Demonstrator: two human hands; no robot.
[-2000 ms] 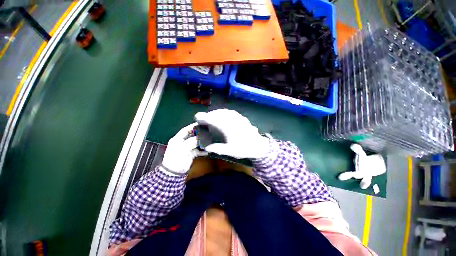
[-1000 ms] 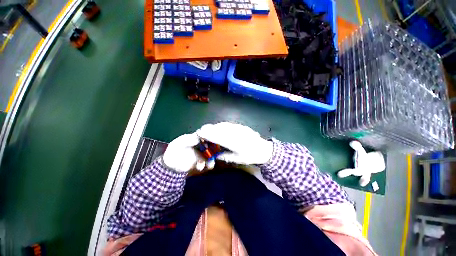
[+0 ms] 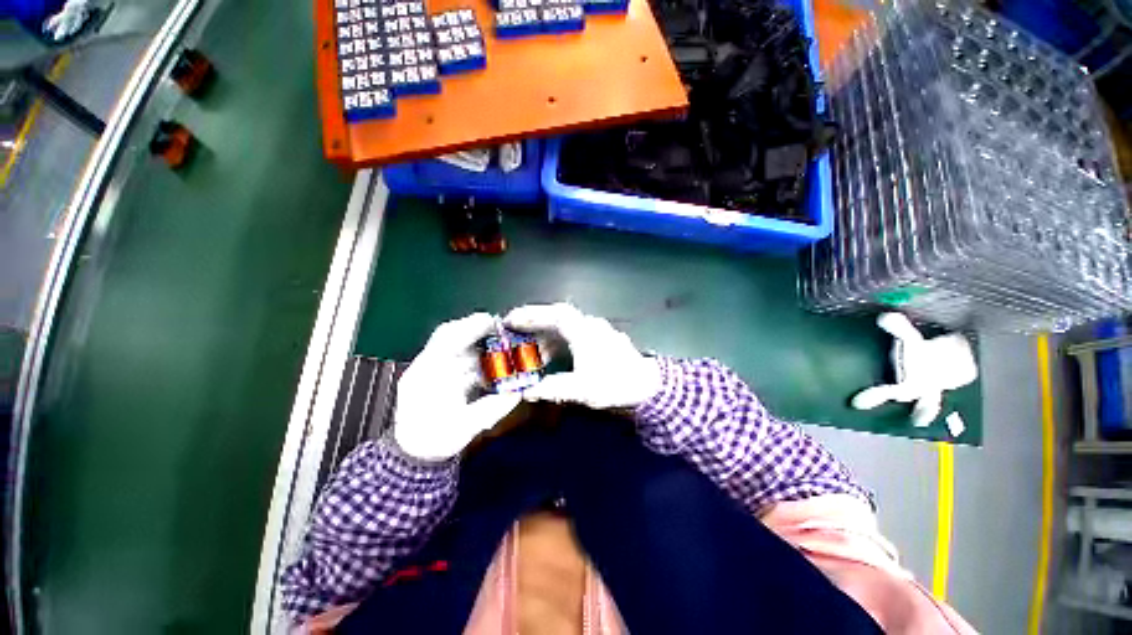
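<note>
A coil assembly [image 3: 513, 361] with two shiny copper bands is held above my lap between both white-gloved hands. Blue edges show at its top and bottom. My left hand [image 3: 441, 391] grips its left side. My right hand [image 3: 590, 357] grips its right side, thumb at the lower edge and fingers at the top. Both hands hide the outer ends of the assembly.
An orange board [image 3: 546, 93] with blue parts [image 3: 370, 102] lies across the bins. A blue bin [image 3: 695, 221] holds black parts [image 3: 745, 155]. Clear trays [image 3: 981, 174] and a spare white glove [image 3: 925, 370] are at right. More coils [image 3: 476, 230] stand behind my hands. The conveyor [image 3: 186, 335] is at left.
The coil assembly has turned so both copper bands now face up, where a dark side and then a partly covered coil showed before. The view has shifted slightly; both hands still hold it.
</note>
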